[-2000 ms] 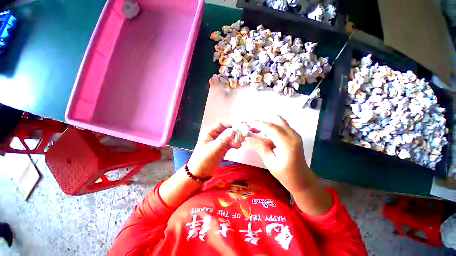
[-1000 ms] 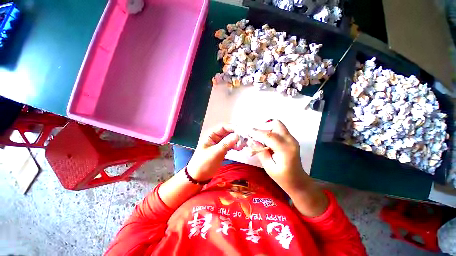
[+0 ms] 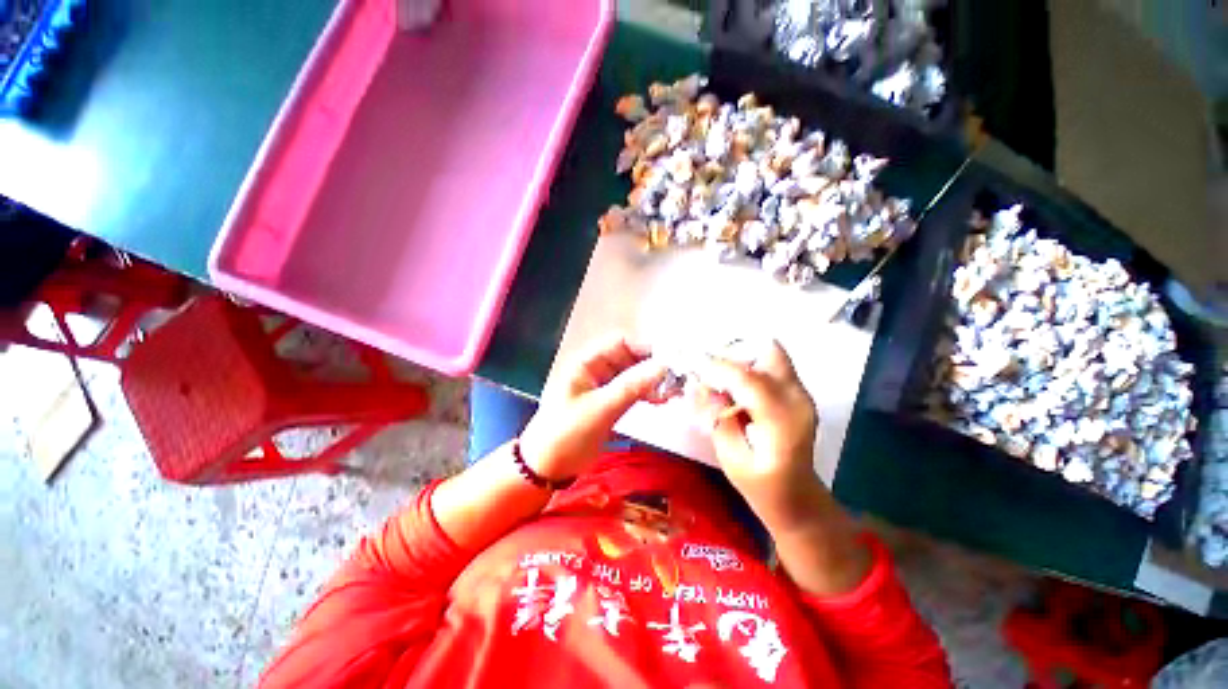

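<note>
My left hand [image 3: 582, 408] holds a small whitish-grey moulded piece [image 3: 673, 382] between thumb and fingers, low over the pale work board [image 3: 805, 339]. My right hand [image 3: 765, 420] is pinched at the same spot; fingertips meet the piece, and whether they hold a second part is too small to tell. The fingers hide most of the piece. A heap of small moulded parts [image 3: 754, 182], whitish with orange tints, lies just behind the board.
A bright pink tray [image 3: 501, 229] stands left of the board, one grey piece at its far end. A black tray of small parts [image 3: 1071, 357] is at right, another black tray beyond the heap. A thin pointed tool [image 3: 929, 209] lies at the board's far right corner. Red stools [image 3: 202, 390] stand below left.
The camera view has tilted and shifted, so the trays and heap appear moved and turned. My hands stay together at the piece, with the fingers slightly rearranged.
</note>
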